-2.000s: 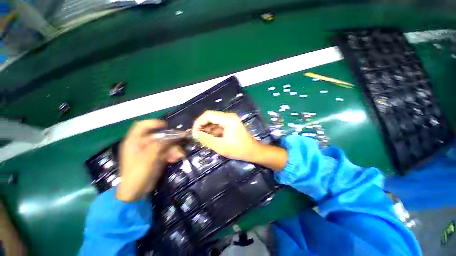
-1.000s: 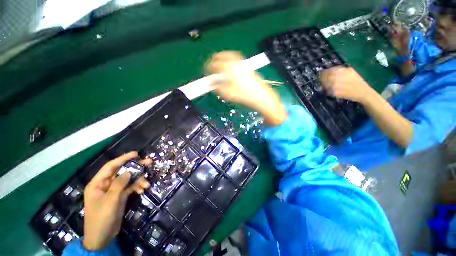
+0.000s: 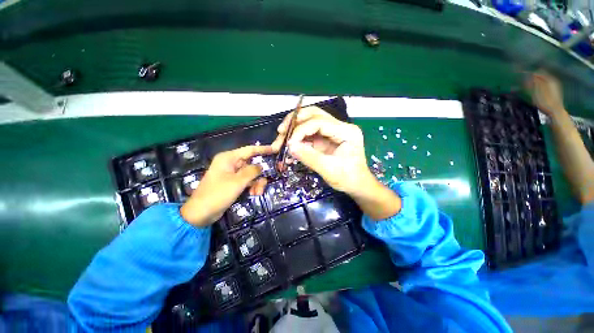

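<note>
A black blister tray lies at a slant before me, with units in many of its pockets and small metal parts heaped near its middle. My left hand is over the tray, its fingertips closed on a small black unit with a silvery centre. My right hand holds slim tweezers upright, the tip down beside the unit. The exact contact at the tip is too small to tell.
Tiny white pieces lie on the green surface right of the tray. A white rail runs behind it. Beyond, the green belt carries dark units. A second blister tray stands at right, with another person's blurred hand beside it.
My right hand has come back from beyond the tray to the unit and now holds the tweezers. My left hand still holds a unit. The view has turned.
</note>
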